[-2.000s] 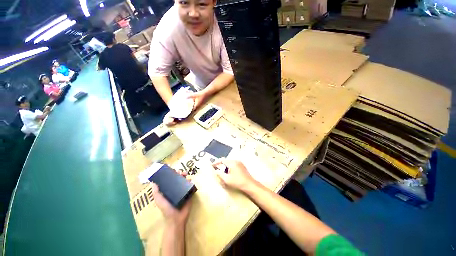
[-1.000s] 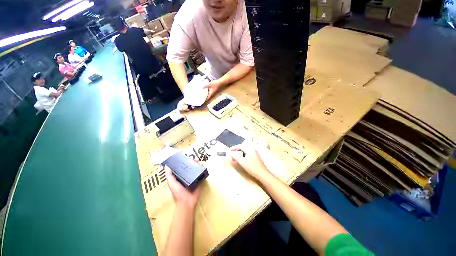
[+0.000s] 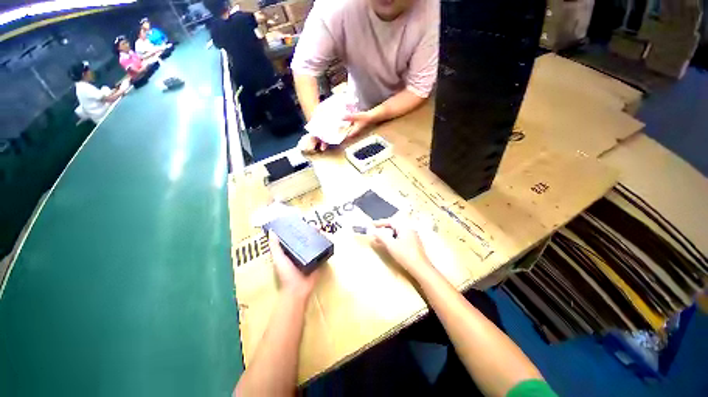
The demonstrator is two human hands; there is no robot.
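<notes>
My left hand [image 3: 293, 271] holds a black oblong box-shaped housing [image 3: 300, 242] from below, tilted, its end with a cut-out facing me. My right hand [image 3: 400, 243] is over the cardboard, right of the housing, with a tiny dark piece [image 3: 392, 233] at its fingertips. Another small dark piece [image 3: 359, 229] lies just left of the right fingertips. A flat black panel [image 3: 376, 205] lies just beyond the right hand. A small pale tray [image 3: 369, 153] of tiny black pieces sits further off.
A pale bin [image 3: 293, 184] with dark pieces stands near the green belt [image 3: 155, 233]. A crumpled white piece [image 3: 272, 214] lies behind the housing. A tall black stack [image 3: 481, 101] stands at right. A person [image 3: 365, 54] opposite holds white paper [image 3: 330, 120]. Flattened cartons [image 3: 613, 256] lie at right.
The view has turned, shifting the scene rightward. The housing in my left hand has rotated, so its cut-out end shows more. My right hand stays near the panel.
</notes>
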